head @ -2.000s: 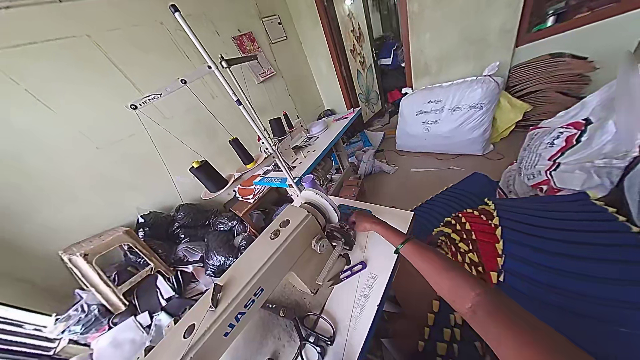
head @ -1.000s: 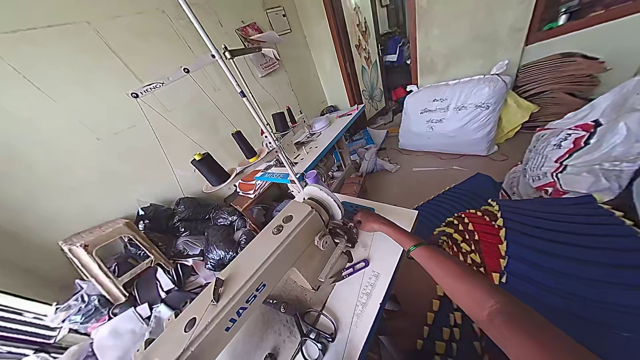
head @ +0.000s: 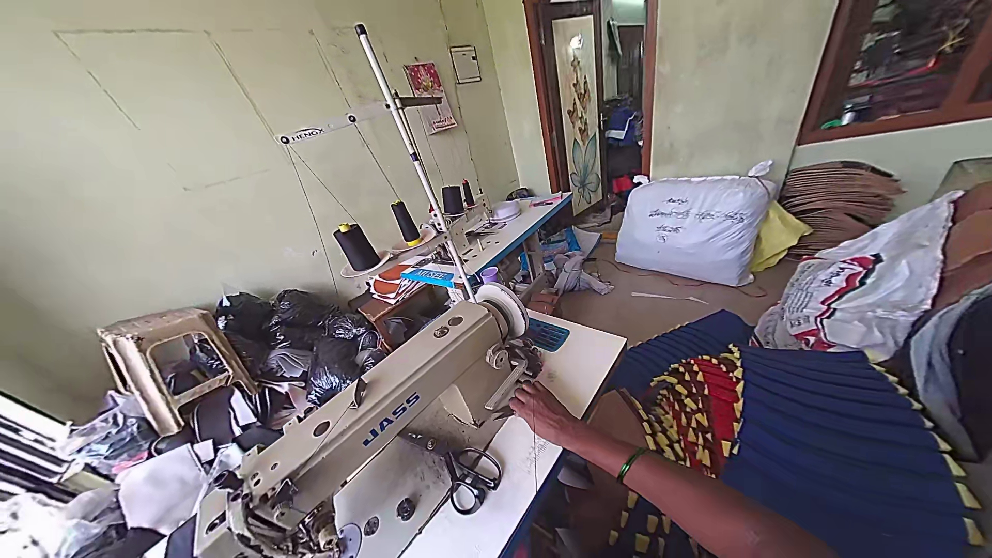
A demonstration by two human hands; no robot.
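Note:
A cream JASS industrial sewing machine (head: 387, 411) stands on a white table top. My right hand (head: 542, 415), with a green bangle at the wrist, reaches in from the lower right, its fingers bent beside the bobbin winder (head: 511, 358). A small dark, pointed thing shows by the fingertips; whether the fingers grip it is unclear. A thin thread runs down below the hand. Black-handled scissors (head: 473, 477) lie beside the machine. Behind the handwheel (head: 502, 308) is a blue tray (head: 547, 335). Cones of black thread (head: 356, 246) stand on the thread stand. My left hand is out of view.
Dark blue pleated fabric (head: 821, 434) with yellow edging spreads at the right. A second machine table (head: 504, 232) stands behind. Black plastic bags (head: 333, 360) and an upturned stool (head: 170, 364) lie at the left. A stuffed white sack (head: 690, 229) rests on the floor.
My right hand has moved from behind the bobbin winder toward the near side, over the spot where a purple-handled tool lay. That tool's purple part is no longer seen.

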